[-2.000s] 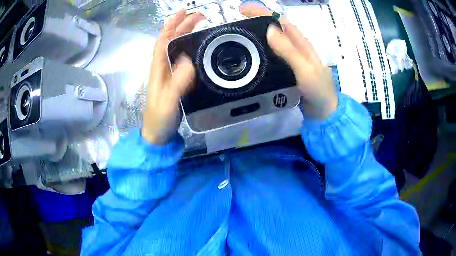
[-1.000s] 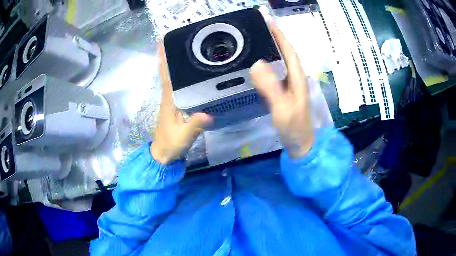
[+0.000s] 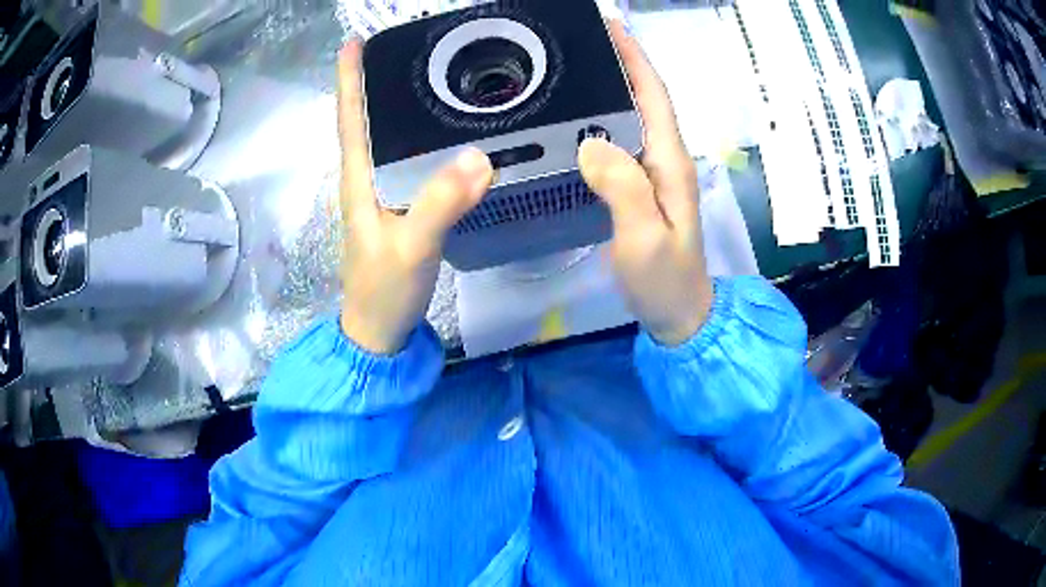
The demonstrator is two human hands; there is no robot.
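Note:
A projector unit (image 3: 516, 212) is held over the bench, tilted so its face and its slotted underside both show. Its front panel (image 3: 401, 103) is black with a silver lower strip, and the white lens ring (image 3: 439, 57) surrounds the dark lens. My left hand (image 3: 396, 247) grips the unit's left side, with the thumb on the silver strip beside the sensor window. My right hand (image 3: 656, 212) grips the right side, with the thumb on the strip near the partly covered logo.
Finished projectors (image 3: 138, 235) stand on bubble wrap (image 3: 275, 138) at the left. A white sheet (image 3: 516, 315) lies under the held unit. Label strips (image 3: 843, 126), crumpled white material (image 3: 906, 115) and a clear-wrapped dark block (image 3: 1009, 103) are at the right.
The projector has tilted back, showing more of its slotted underside. My left thumb has moved up onto the silver strip. My right thumb has come down from the black area onto the strip.

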